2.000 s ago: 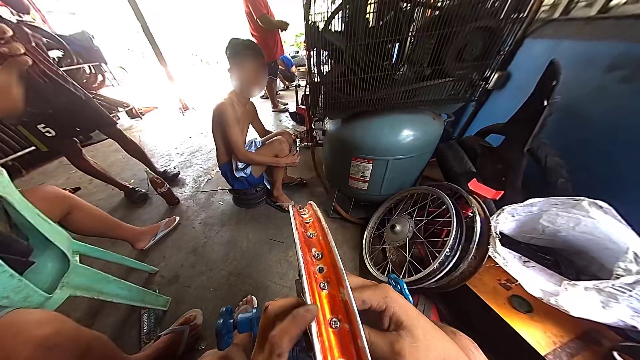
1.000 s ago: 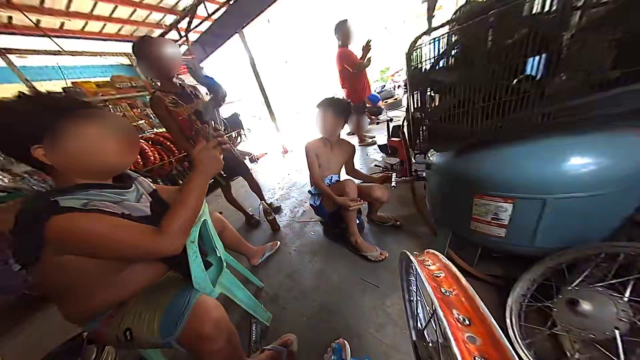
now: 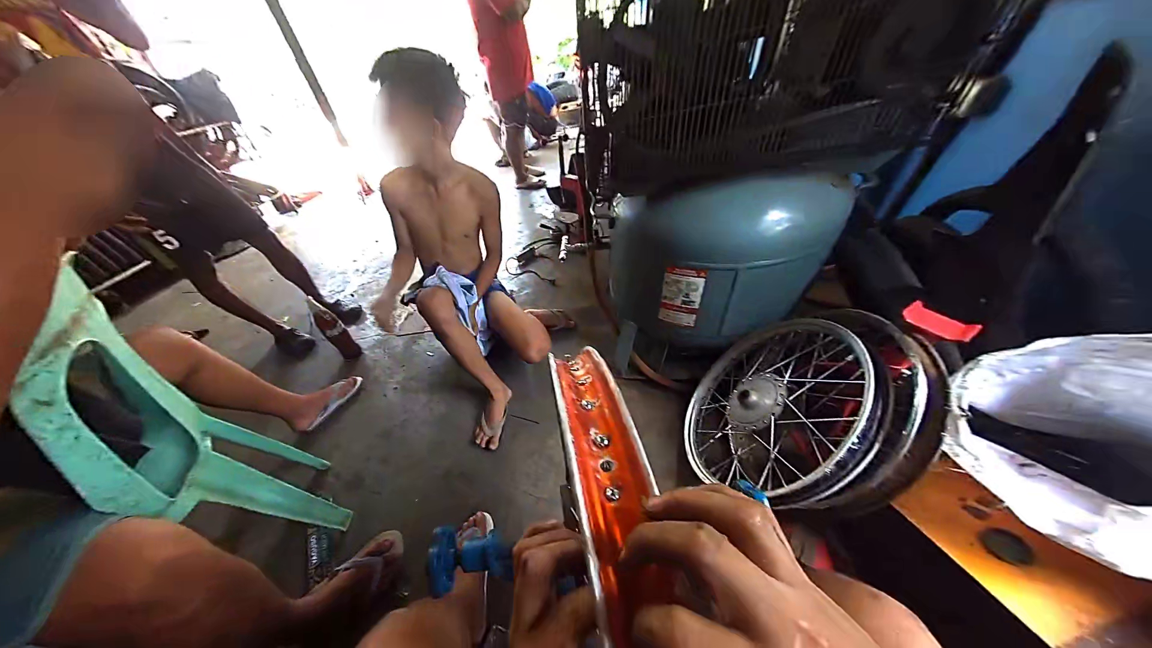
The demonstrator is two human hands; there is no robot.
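An orange metal wheel rim stands on edge, pointing away from me, with several spoke nipples along its channel. My left hand is at the rim's left side, its fingers curled against the edge. On the other side my right hand lies over the rim, fingertips in the channel; whether it grips or only touches is unclear. A blue metal tool or stand part shows left of my left hand. The lower part of the rim is hidden by my hands and the frame edge.
Spoked wheels lean right of the rim, below a grey-blue compressor tank. A white sack lies far right. One person sits ahead; another sits at left by a green plastic chair. A glass bottle stands on the floor.
The view has swung down and right from the seated people one second ago. Both my hands, out of view then, show at the rim. The person ahead has moved an arm out to the side.
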